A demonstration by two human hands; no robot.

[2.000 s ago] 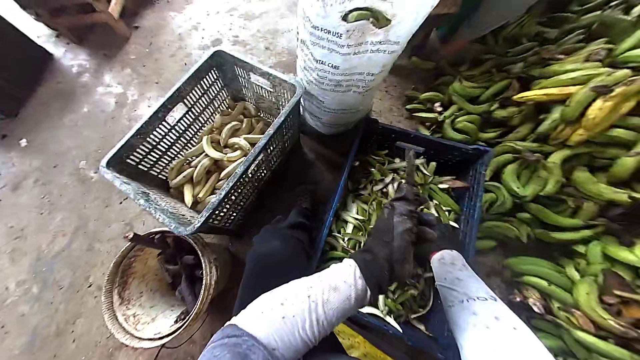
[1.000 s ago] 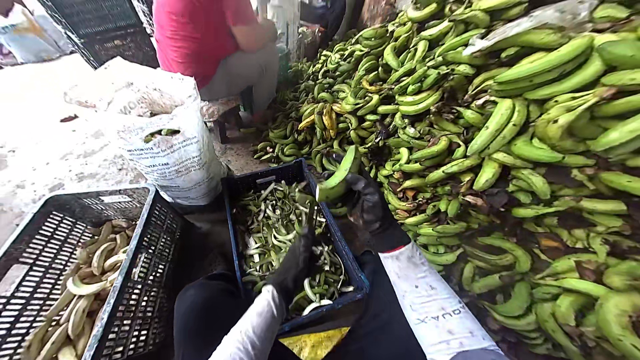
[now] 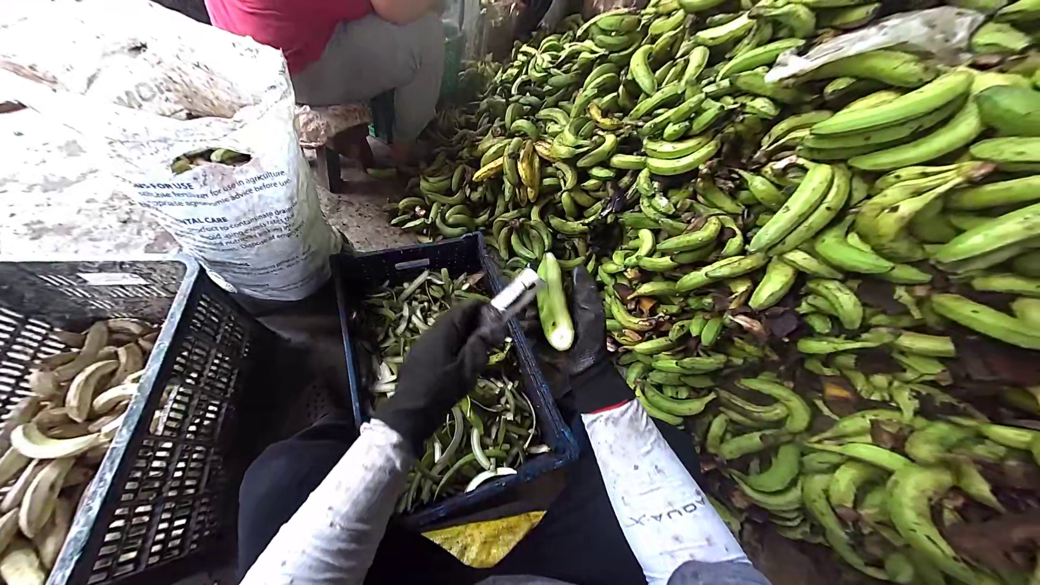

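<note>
My left hand (image 3: 443,357), in a black glove, grips a metal-bladed peeling tool (image 3: 516,292) whose tip points up and right. To its right, my right hand (image 3: 589,325), also gloved, holds a green plantain (image 3: 555,305) nearly upright, with a pale cut spot at its lower end. The tool is close beside the plantain; whether they touch I cannot tell. Under my left hand, a blue plastic crate (image 3: 526,370) holds many green and whitish peels (image 3: 455,439). Peeled plantains (image 3: 61,439) lie in a dark slatted crate (image 3: 122,439) at the left.
A white printed sack (image 3: 236,211) stands behind the crates. A large heap of green plantains (image 3: 691,154) covers the right side, with a plastic sheet (image 3: 886,41) on it. A seated person (image 3: 357,65) in a red top is behind the sack. Yellow material (image 3: 487,538) lies before me.
The plantain in my right hand has moved down and is more upright. My left hand has risen from low over the peels towards it, and the tool is now plainly visible. The view has shifted.
</note>
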